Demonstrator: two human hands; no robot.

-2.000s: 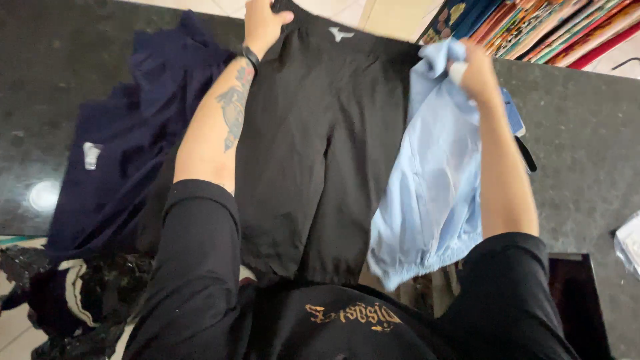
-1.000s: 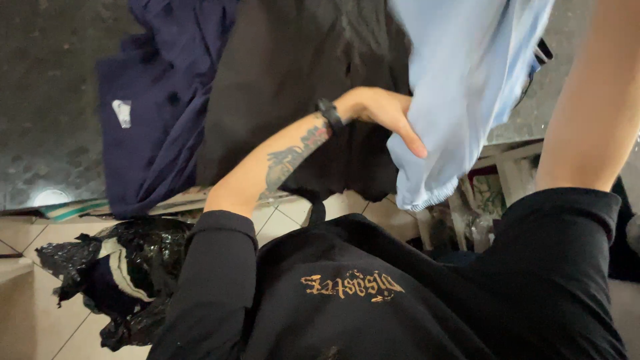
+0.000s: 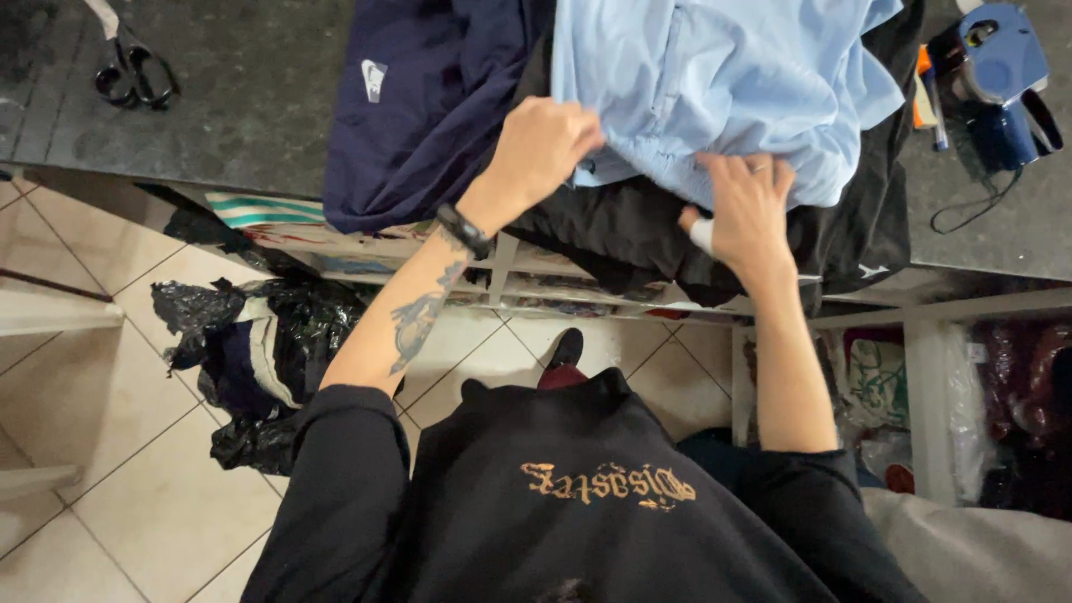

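Observation:
A light blue garment (image 3: pixel 754 75) with a gathered elastic edge lies over a black garment (image 3: pixel 620 234) at the counter's front. My left hand (image 3: pixel 544 151), a black band on its wrist, has its fingers curled at the left corner of the blue garment's elastic edge; its fingertips are hard to see. My right hand (image 3: pixel 745 201), with a white wrap on the thumb and a ring, rests on the same edge with its fingers spread. A navy garment (image 3: pixel 419 109) bearing a small white logo lies to the left, partly beside the black cloth.
Black-handled scissors (image 3: pixel 134 75) lie at the counter's (image 3: pixel 251 100) far left. A blue tape dispenser (image 3: pixel 1001 75) and pens (image 3: pixel 930 100) are at the right. Below stand white shelves (image 3: pixel 921 385) with bagged goods. A black plastic bag (image 3: pixel 310 335) with cloth sits on the tiled floor.
The blue garment, earlier held up at the right, now lies over the black one. Both hands have come to its elastic edge. The black garment's logo end, earlier at the far side, is now near the front right.

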